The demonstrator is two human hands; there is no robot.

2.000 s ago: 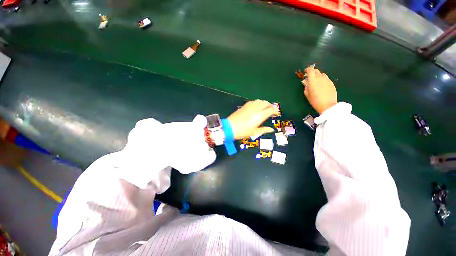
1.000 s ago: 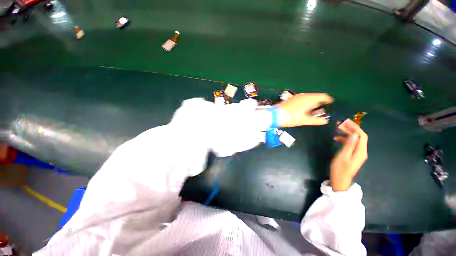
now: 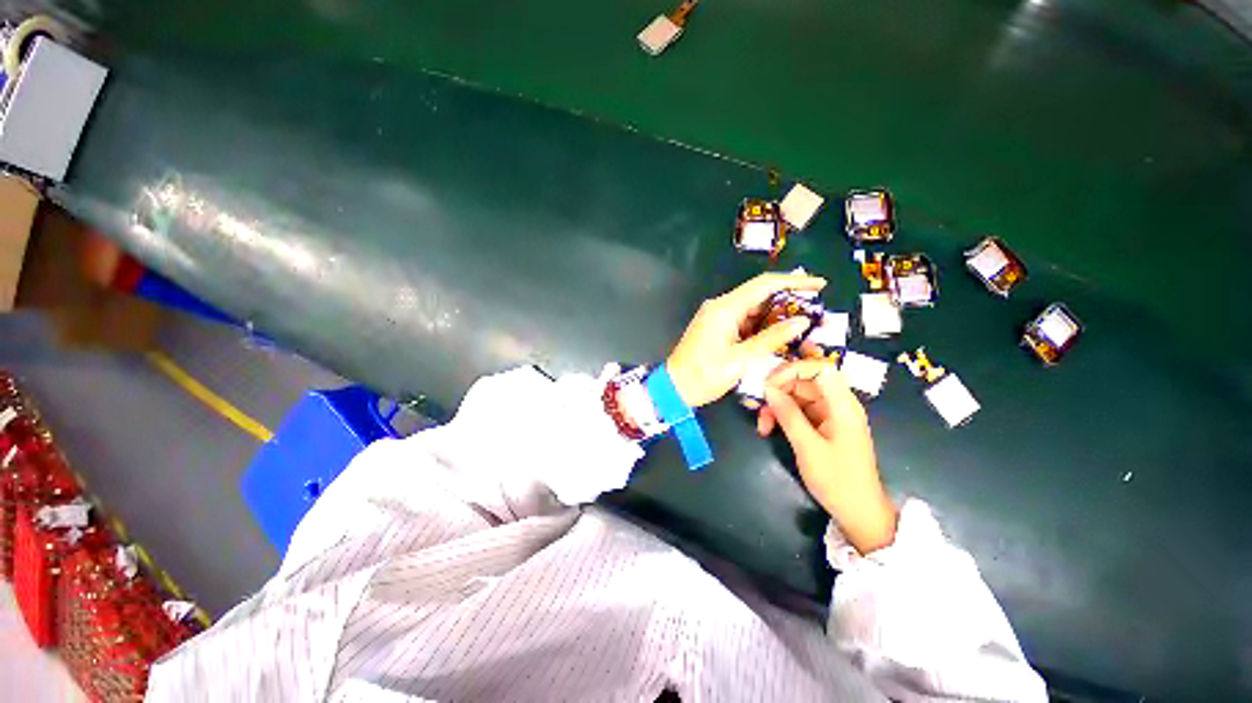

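Note:
My left hand [image 3: 735, 341], with a blue band on its wrist, holds a dark-rimmed watch housing [image 3: 792, 310] between thumb and fingers. My right hand [image 3: 821, 423] is just below it, fingertips pinched on a small pale display module [image 3: 759, 375] that is partly hidden by the fingers. Around the hands lie several dark-rimmed housings, such as one with a pale centre [image 3: 869, 214] and one at the right [image 3: 1052, 332]. Loose pale display modules with orange tails lie beside them, one at the lower right [image 3: 952, 400].
The dark green belt [image 3: 549, 220] spans the view. A single module [image 3: 661, 33] lies at its far part. A grey-white box [image 3: 52, 107] stands at the upper left. A blue stool [image 3: 319, 460] and red bins [image 3: 96, 591] are at the lower left.
My hands have come together; they were apart a second ago. The left hand now holds a housing up by the right hand's module. The view has shifted, showing more floor at the left.

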